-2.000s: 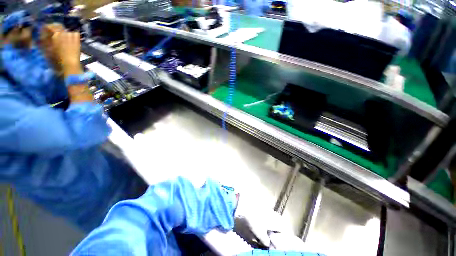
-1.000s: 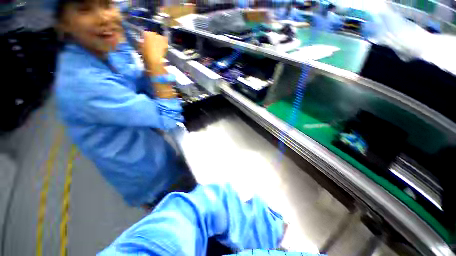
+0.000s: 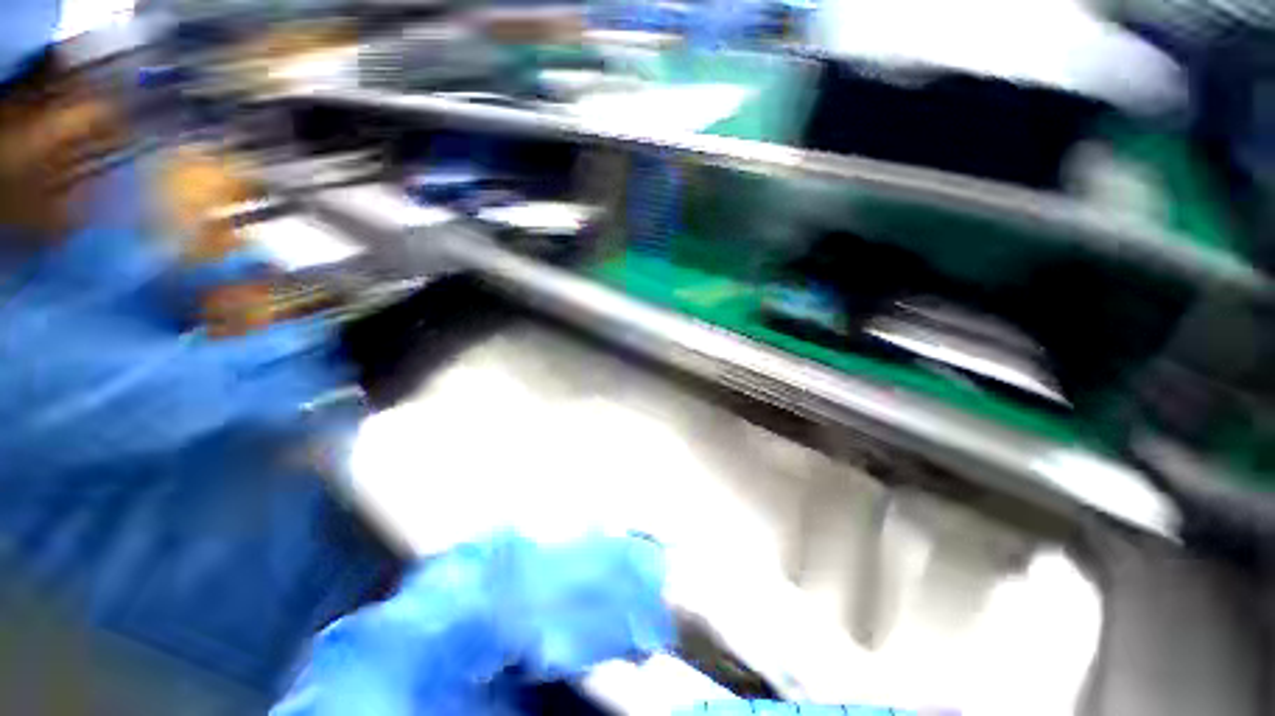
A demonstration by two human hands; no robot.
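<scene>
The picture is strongly blurred. A blue sleeve (image 3: 490, 616) of mine reaches in from the bottom edge, bent over the near side of the line. Neither of my hands can be made out. Bright metal plates (image 3: 587, 434) of the line lie in front of me. On the green shelf (image 3: 664, 287) a black tray holds a small blue cluster (image 3: 804, 305), with pale metal strips (image 3: 965, 350) to its right.
A co-worker in a blue smock (image 3: 154, 462) stands close at the left, arm raised. A dark carrier (image 3: 420, 329) lies at the line's far left end. A metal shelf rail (image 3: 671, 336) runs diagonally. A black bin (image 3: 937, 119) with clear plastic stands on the upper shelf.
The view swung right and then back left between the frames. The co-worker is again at the left edge. My sleeve stays low in the picture.
</scene>
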